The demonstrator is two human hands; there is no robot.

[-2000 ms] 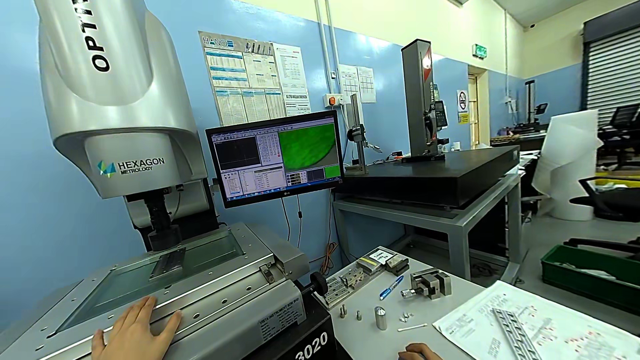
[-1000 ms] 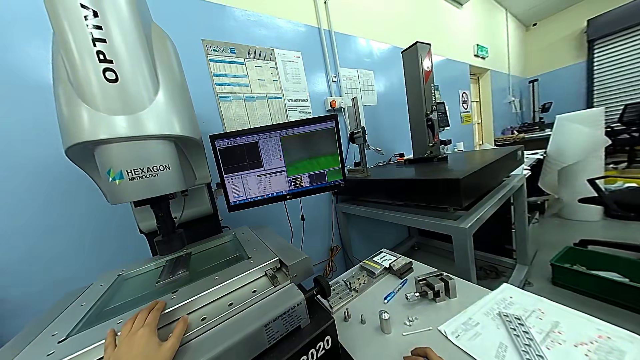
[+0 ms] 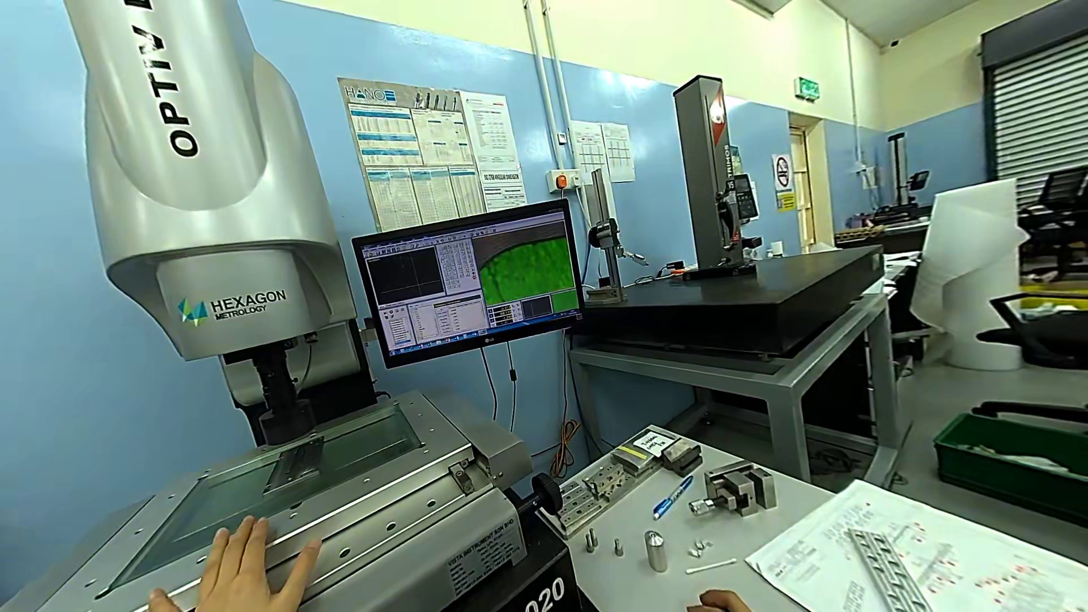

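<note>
My left hand (image 3: 245,568) lies with fingers spread on the front edge of the metal stage (image 3: 357,544) of a Hexagon optical measuring machine (image 3: 221,195). A flat dark metal part (image 3: 295,464) rests on the stage glass (image 3: 212,518), under the machine's lens (image 3: 285,408). At the bottom edge only part of my right hand (image 3: 719,602) shows, low over the side table; whether it holds anything is hidden. Nearest to it are a cotton swab (image 3: 711,566) and a metal cylinder with a domed top (image 3: 655,551). The monitor (image 3: 467,280) shows a green camera picture beside software windows.
On the side table are a blue pen (image 3: 673,498), a small metal vise (image 3: 738,491), fixture plates (image 3: 595,493), and a drawing sheet (image 3: 816,544) with a perforated metal strip (image 3: 886,569) on it. A black granite surface plate (image 3: 765,297) stands behind; a green bin (image 3: 1011,467) is at the right.
The green area on the monitor went from a curved shape to a low band and back to a large curved-edged area. My left hand stays on the stage.
</note>
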